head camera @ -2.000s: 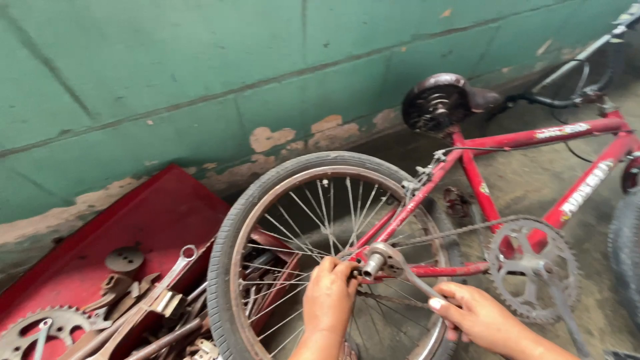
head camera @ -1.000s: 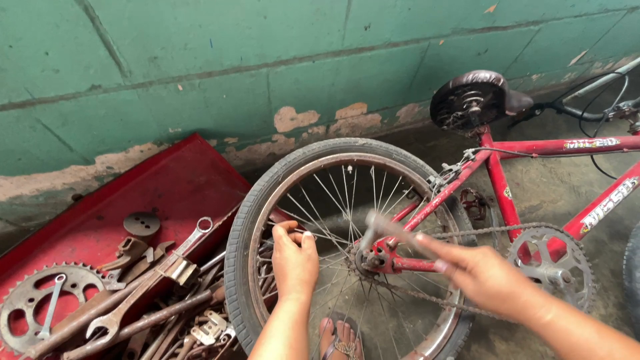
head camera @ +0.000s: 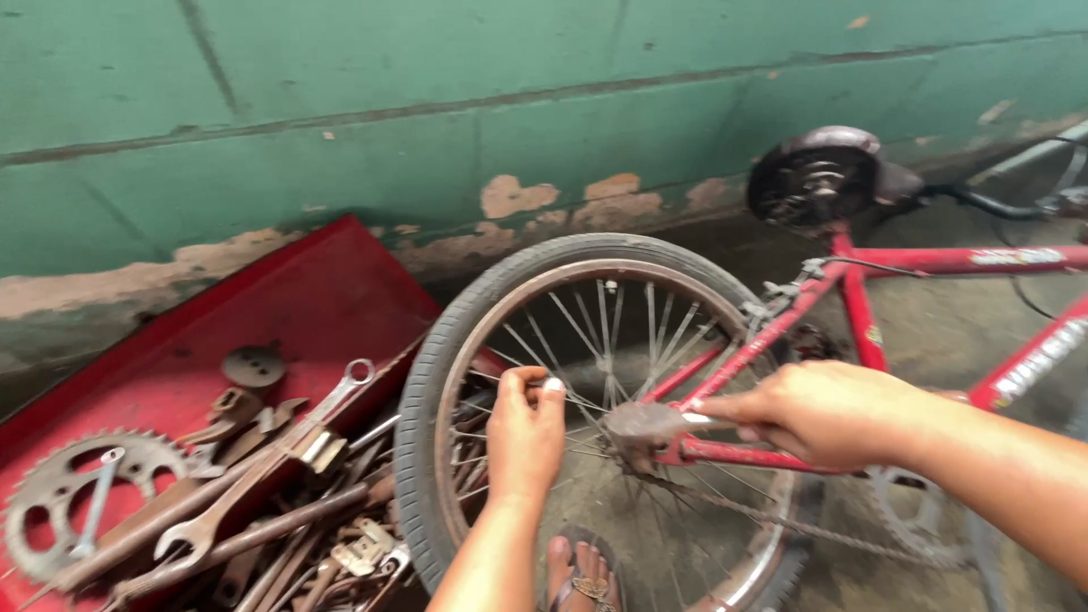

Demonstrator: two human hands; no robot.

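My right hand (head camera: 820, 416) grips the handle of a metal hand tool (head camera: 650, 421). Its blurred, broad head is over the rear axle of a red bicycle (head camera: 739, 459), where the frame meets the hub. My left hand (head camera: 529, 433) is raised left of the hub, in front of the spokes of the rear wheel (head camera: 425, 408), thumb and fingers curled towards each other. Whether something small is between them cannot be told. The chain (head camera: 765, 518) runs from the hub to the chainring (head camera: 914, 510), partly behind my right forearm.
A red metal tray (head camera: 314, 289) at the left holds a loose chainring (head camera: 34, 518), a large combination wrench (head camera: 246, 476), a small wrench (head camera: 100, 501) and many rusty parts. A green wall (head camera: 382, 187) stands behind. A sandaled foot (head camera: 582, 574) is below the wheel. The saddle (head camera: 816, 178) is upper right.
Two seconds ago both hands were at the axle; my left hand has since moved left, off it. The tool in my right hand has shifted, its head now over the axle.
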